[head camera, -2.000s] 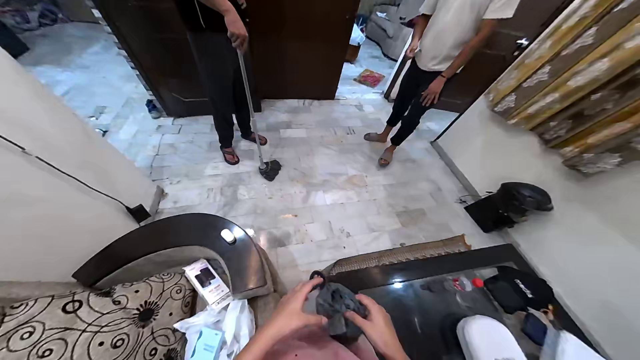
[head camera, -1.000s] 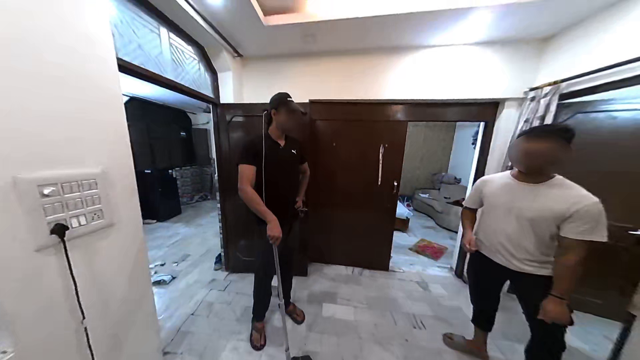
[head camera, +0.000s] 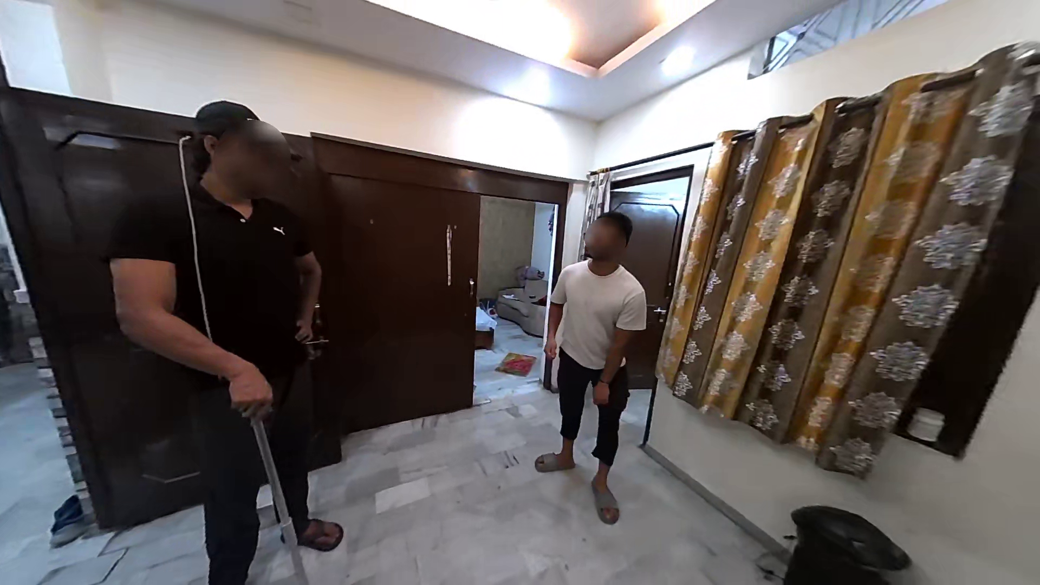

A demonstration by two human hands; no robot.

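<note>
Neither my left hand nor my right hand shows in the head view now, so what they hold is hidden. At the left stands a person in a black shirt and cap [head camera: 244,268], one hand closed on the upper part of a metal mop handle [head camera: 276,487]. The mop's lower end is cut off by the bottom edge. Farther back, right of the middle, a person in a white T-shirt [head camera: 600,313] stands in grey slippers with both arms lowered.
Marble tiles [head camera: 455,487] cover the floor. Dark wooden doors [head camera: 398,301] line the back wall beside a doorway with a small mat [head camera: 516,364] beyond it. Patterned curtains [head camera: 812,268] hang at the right, above a black bin-like object [head camera: 845,544]. A dark shoe [head camera: 69,520] lies far left.
The view has swung up from my lap and then to the right. Two seconds ago both my hands were in view around a dark grey cloth-like item; they are now out of view.
</note>
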